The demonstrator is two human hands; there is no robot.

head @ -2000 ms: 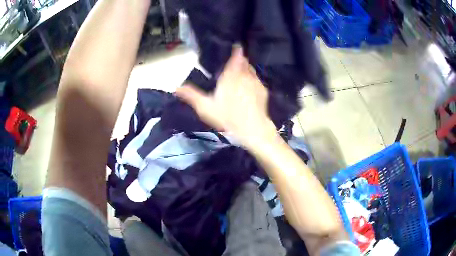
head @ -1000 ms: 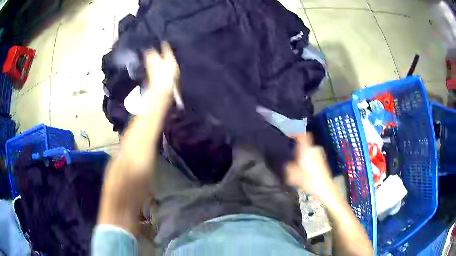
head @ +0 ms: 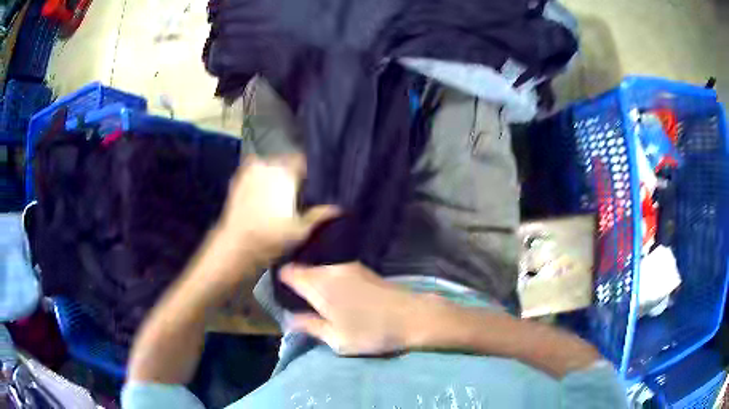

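A dark navy garment (head: 344,120) lies over my lap and knees, one long narrow part of it drawn toward my waist. My left hand (head: 268,208) grips that part from the left, thumb across the cloth. My right hand (head: 352,307) lies across my waist, its fingers on the garment's near end. Both hands are slightly blurred. A light grey panel (head: 472,80) shows on the garment at my right knee. The heap beyond my knees is cut off by the top edge.
A blue crate heaped with dark cloth (head: 120,216) stands at my left. A blue crate (head: 627,240) with red, white and light blue scraps stands at my right. A pale board (head: 557,264) shows beside my right thigh.
The view has tilted further down. Both hands have come together at my waist, drawing a long part of the garment toward me; before, they were apart over the cloth.
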